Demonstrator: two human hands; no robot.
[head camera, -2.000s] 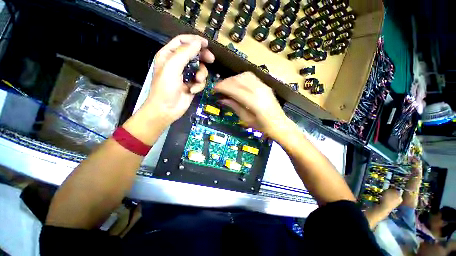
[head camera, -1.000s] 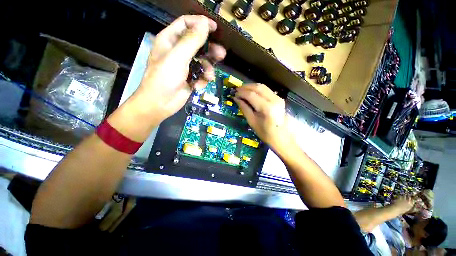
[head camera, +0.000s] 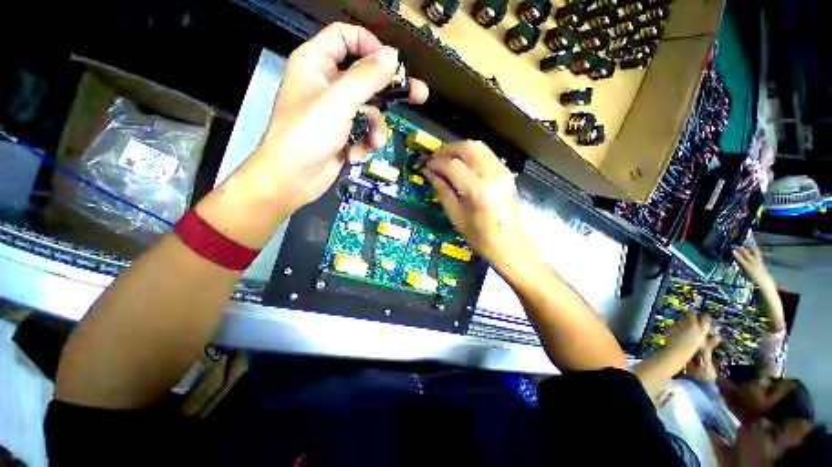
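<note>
My left hand (head camera: 315, 123) is raised over the upper left of the boards, its fingers closed around dark coils (head camera: 396, 87). My right hand (head camera: 474, 196) has its thumb and fingertips together low over the upper green circuit board (head camera: 399, 137); a small dark part shows at the fingertips, and I cannot tell if it is gripped or on the board. The lower board (head camera: 401, 251) carries yellow and white parts. Both boards lie in a flat black carrier (head camera: 365, 307).
A cardboard tray of coils (head camera: 629, 173) stands behind the carrier. Red-black wire leads (head camera: 680, 173) lie right of it. A carton with a clear plastic bag (head camera: 137, 178) is at left. Metal rails (head camera: 520, 346) run along the front. Another person's arms (head camera: 680, 351) are at lower right.
Over two seconds the carrier and tray have shifted left in view. My left hand has risen, and a coil now shows at its fingertips. My right hand stays low over the upper board.
</note>
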